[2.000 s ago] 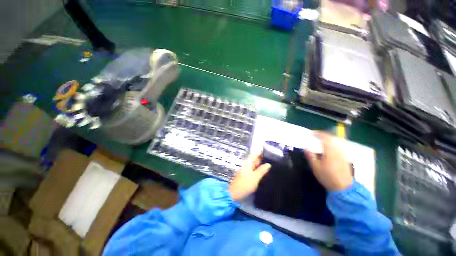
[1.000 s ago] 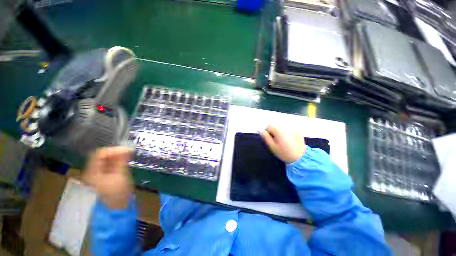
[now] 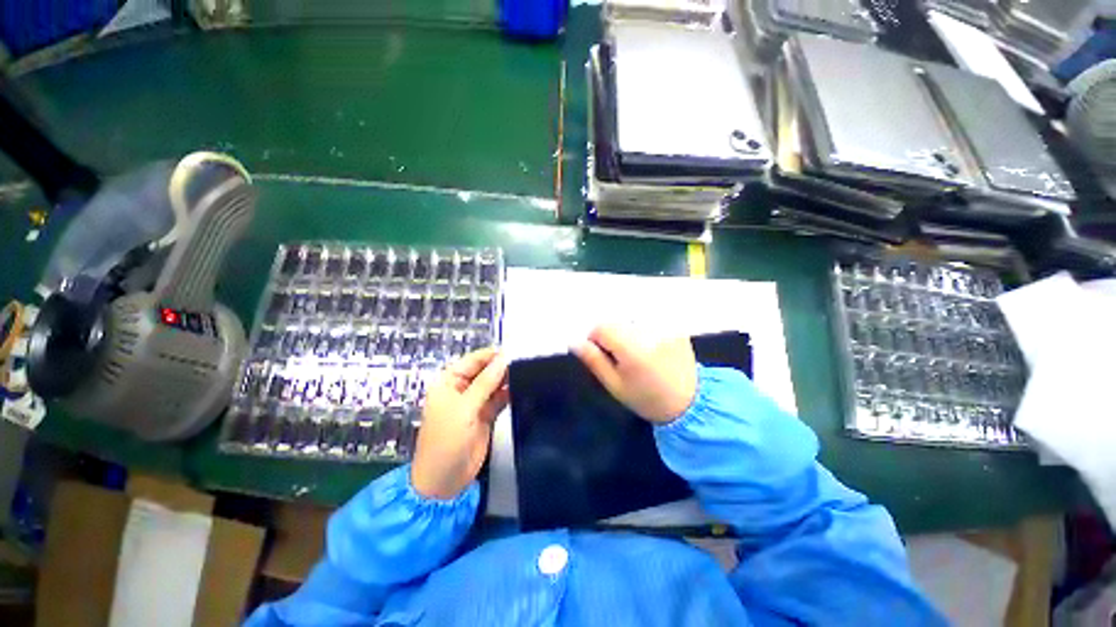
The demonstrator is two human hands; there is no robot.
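Note:
A tablet unit (image 3: 575, 441) lies glossy black face up on a white work sheet (image 3: 747, 312) in front of me. My right hand (image 3: 649, 374) is at its top edge, thumb and fingers closed on the rim. My left hand (image 3: 459, 423) is beside its upper left corner, fingertips close together; whether they hold a tiny piece cannot be seen. A clear blister tray (image 3: 367, 349) with rows of small dark parts lies left of the sheet. Another blister tray (image 3: 924, 355) lies to the right.
A grey tape dispenser (image 3: 159, 355) with a red display stands at left. Stacked silver and black units (image 3: 685, 98) are at the far right. Loose white sheets (image 3: 1071, 367) lie at the right edge. A yellow tape mark (image 3: 696, 260) is behind the sheet. An open brown carton (image 3: 226, 570) is below left.
My left hand has moved right from beside the dispenser to the unit's upper left corner. My right hand stays at the top edge. The view has shifted, moving the bench leftward in the picture.

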